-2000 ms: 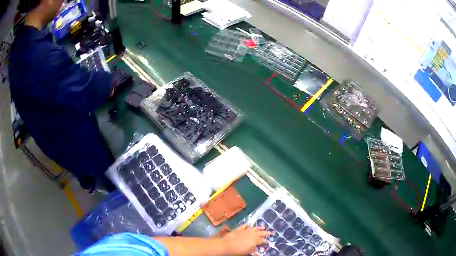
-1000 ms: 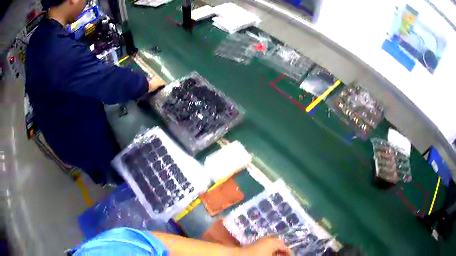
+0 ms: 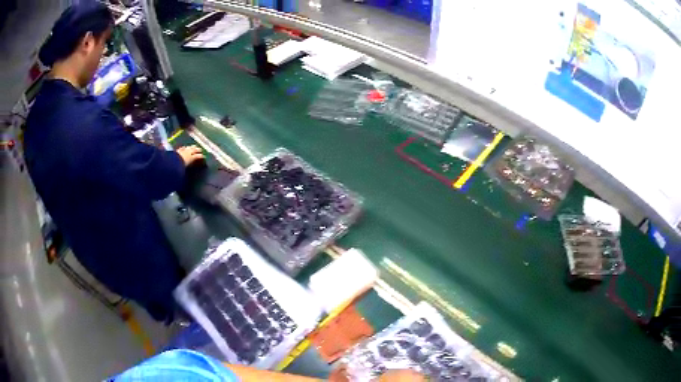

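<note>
A clear blister tray with rows of dark parts [image 3: 418, 340] lies at the bottom edge, right of centre. My left hand [image 3: 384, 375] is at the tray's near edge, blurred and mostly cut off by the picture's bottom; its fingers and any grip cannot be made out. A shiny, wrinkled clear layer shows on the tray beside the hand. An orange-brown fixture plate [image 3: 340, 334] lies left of this tray. My right hand is not in view.
A stacked full tray [image 3: 250, 302] stands at lower left, with a white box [image 3: 343, 279] beside it. Behind is a clear tray heaped with loose black parts [image 3: 291, 207]. A person in dark blue [image 3: 97, 186] works at the left. Clear trays [image 3: 347, 101] lie along the back.
The view has shifted, so the bench items sit lower. My left hand, earlier spread over the tray, now shows only in part at the bottom edge. The other person's hand has moved back from the loose-parts tray.
</note>
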